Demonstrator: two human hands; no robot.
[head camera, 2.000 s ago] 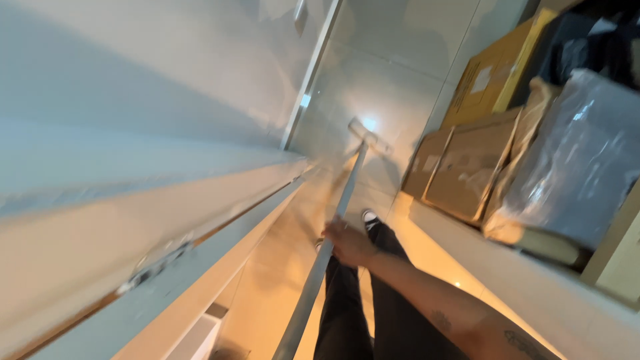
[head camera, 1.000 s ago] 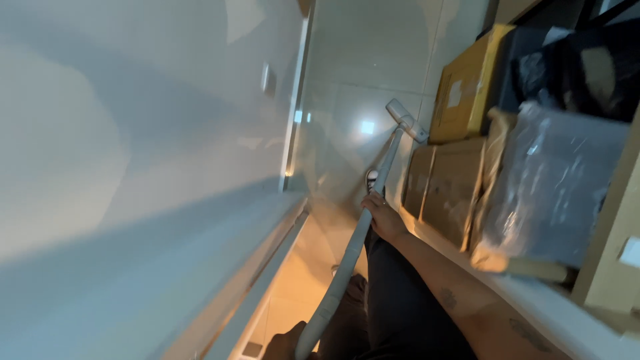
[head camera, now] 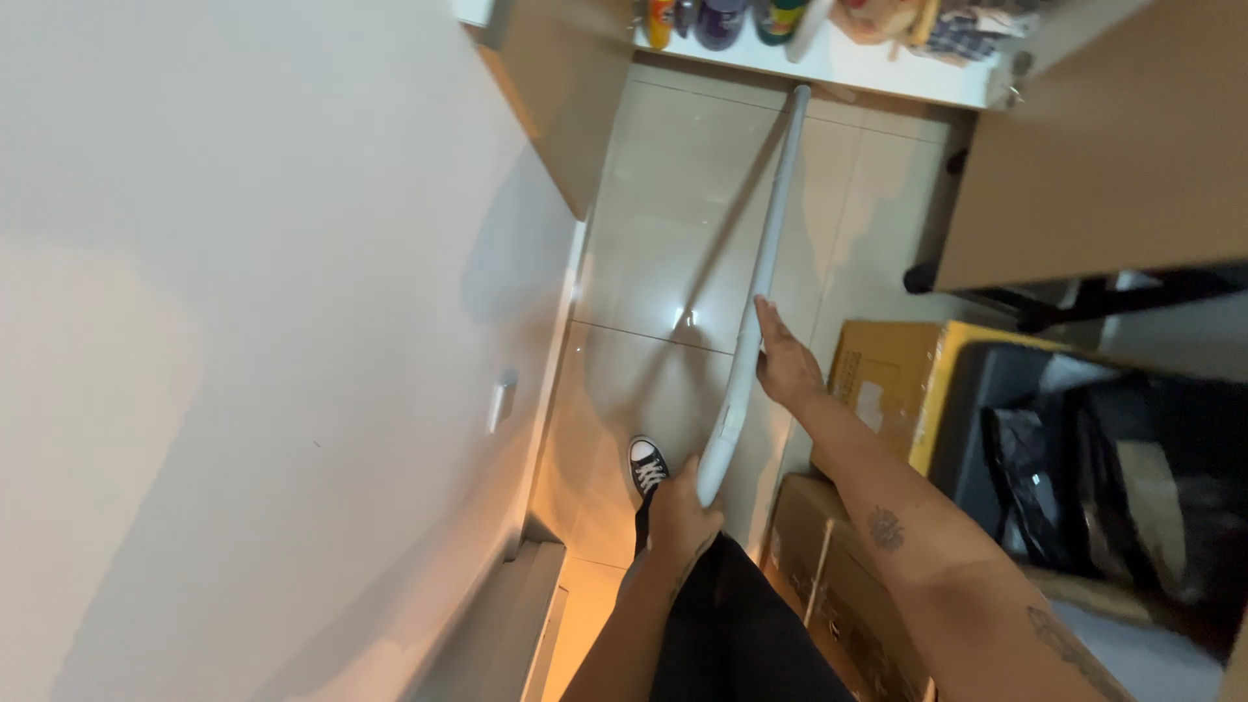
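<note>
A long pale grey pole (head camera: 770,234), like a mop's or floor cleaner's handle, slants away from me over the tiled floor (head camera: 673,205). Its far end passes under a white shelf (head camera: 897,73), so the head is hidden. My left hand (head camera: 682,512) is closed around the thick near end, just above my dark trousers. Farther up, my right hand (head camera: 788,363) lies against the pole's right side with fingers extended; whether the thumb wraps it is hidden.
A white wall (head camera: 292,292) runs along the left. Bottles (head camera: 720,21) stand on the shelf ahead. At right are a brown panel (head camera: 1102,166), a yellow-brown carton (head camera: 882,375) holding black bags (head camera: 1082,487), and a cardboard box (head camera: 848,595). My sneaker (head camera: 646,466) is on the floor.
The view has shifted forward to the shelf. The pole's head, seen on the floor earlier, has gone under the shelf. My left hand, at the lower edge before, now shows fully on the near end.
</note>
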